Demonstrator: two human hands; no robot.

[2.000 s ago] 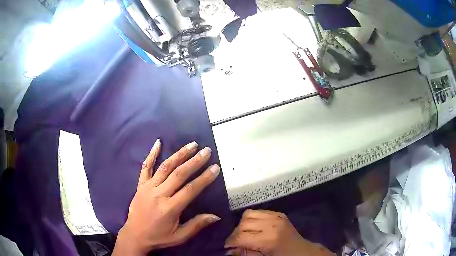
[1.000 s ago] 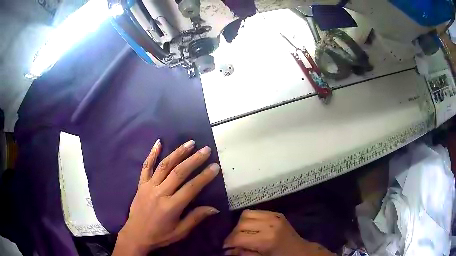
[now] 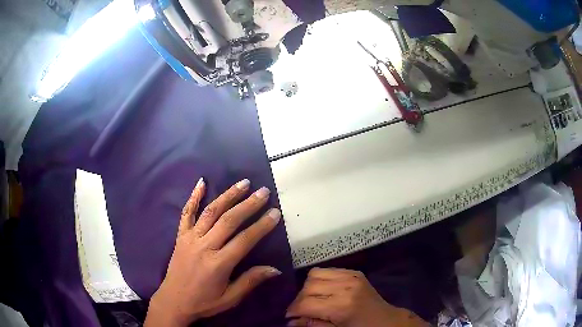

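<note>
A dark purple cloth panel (image 3: 166, 134) lies over the left part of the machine table, its straight right edge running down from the needle area. My left hand (image 3: 217, 255) lies flat on the cloth with fingers spread, near that edge. My right hand (image 3: 344, 299) is just below the table's front edge, fingers curled at the cloth's lower edge; its fingertips pinch the purple cloth, partly hidden. The sewing machine's needle and presser foot area (image 3: 249, 80) stands at the cloth's upper right edge.
Red thread snips (image 3: 399, 96) and dark-handled scissors (image 3: 437, 69) lie right of the needle. A bright lamp (image 3: 96, 48) is at upper left. Pale crumpled cloth (image 3: 529, 255) heaps at lower right. A ruler strip (image 3: 415, 220) runs along the table front. Purple scraps (image 3: 426, 20) lie behind.
</note>
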